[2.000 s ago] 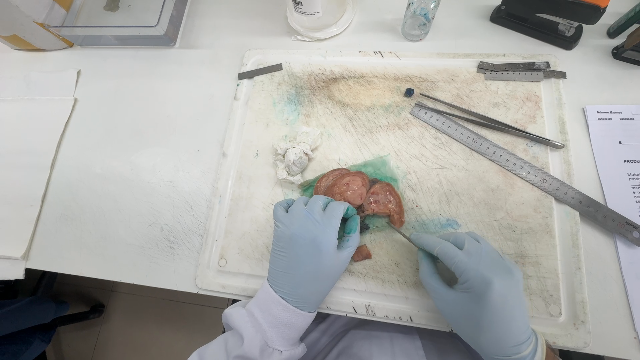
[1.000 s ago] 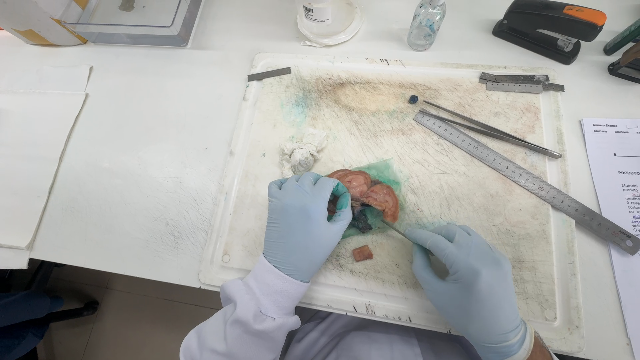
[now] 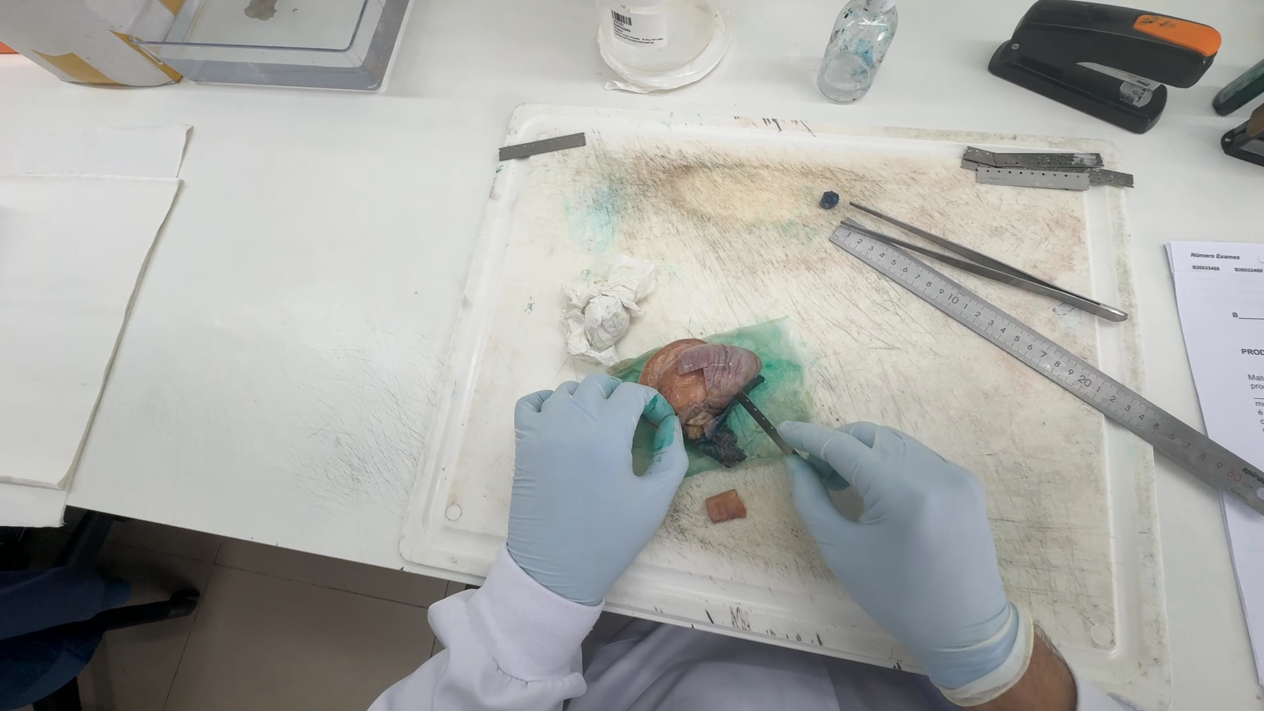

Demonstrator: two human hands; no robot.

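A reddish-brown tissue specimen (image 3: 696,380) with a paler flap and a dark blackish part lies on a green-stained sheet (image 3: 785,360) on the white cutting board (image 3: 494,395). My left hand (image 3: 602,474), in a pale blue glove with green-stained fingertips, pinches the specimen's lower left edge. My right hand (image 3: 889,533), also gloved, holds a thin dark metal blade or scalpel (image 3: 765,420); its tip touches the specimen's right side. A small cut piece of tissue (image 3: 726,506) rests on the board between my hands. Crumpled white paper (image 3: 604,311) sits behind my left hand.
Long tweezers (image 3: 1007,273) and a steel ruler (image 3: 1037,360) lie on the board's right side, near a small dark blue lump (image 3: 829,199). Metal strips (image 3: 1047,168) lie in the back corner. Behind stand a stapler (image 3: 1101,59), a glass bottle (image 3: 857,54) and a white container (image 3: 647,39).
The specimen shows a different side, with a paler flap and more of its surface exposed. The blade, earlier low beside the specimen, now angles up to its right side.
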